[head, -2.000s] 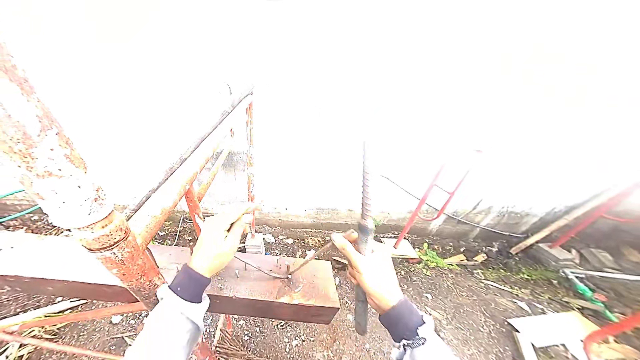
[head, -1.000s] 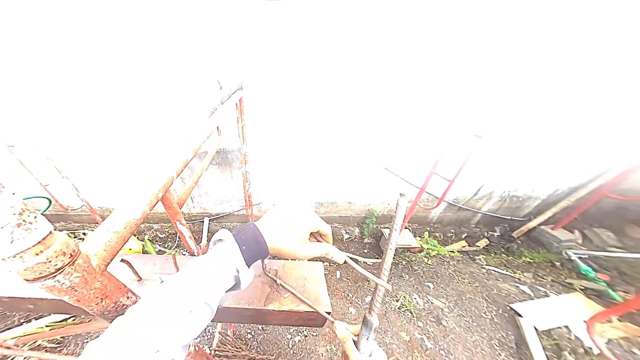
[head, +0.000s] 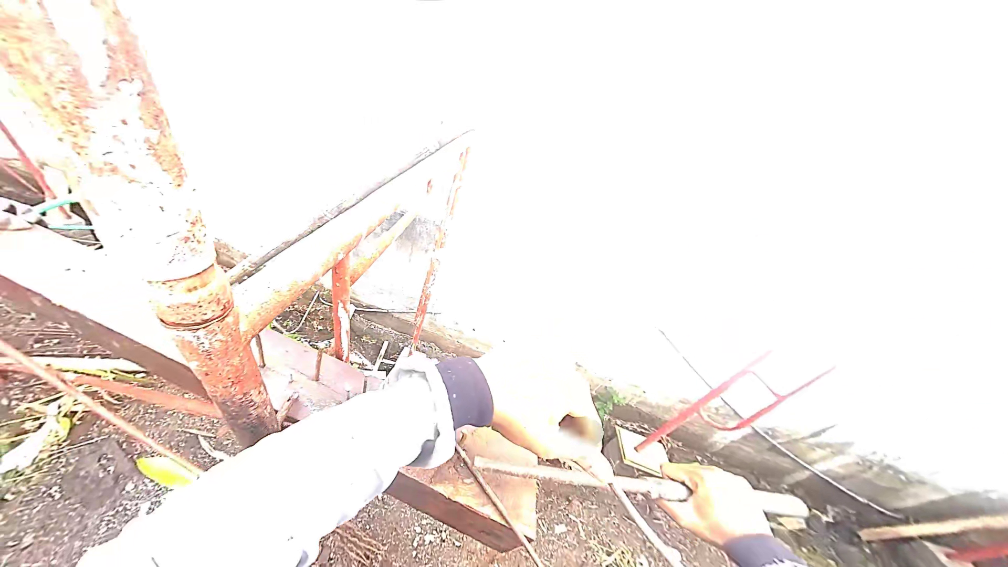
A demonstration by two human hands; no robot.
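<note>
My left hand (head: pixel 551 405), partly washed out by glare, is closed around a thin metal rod (head: pixel 642 524) beyond the end of a wooden plank. My right hand (head: pixel 713 504) grips a bar tool with a ribbed shaft and thicker handle (head: pixel 780 504); it lies nearly level and crosses the thin rod near my left fingers. Another length of thin rod (head: pixel 492 492) slants over the plank (head: pixel 465 516). Short metal pins (head: pixel 319 365) stand up from the plank behind my left forearm.
A rusty, paint-flaked steel post (head: pixel 209 323) rises at left, with slanting pipes (head: pixel 299 283) joined to it. A red metal frame (head: pixel 732 402) leans by the wall at right. A yellow leaf (head: pixel 167 471) lies on the soil.
The bar tool stood upright two seconds ago and now lies nearly level. My left hand has moved from over the plank rightward, past its end. The view has tilted.
</note>
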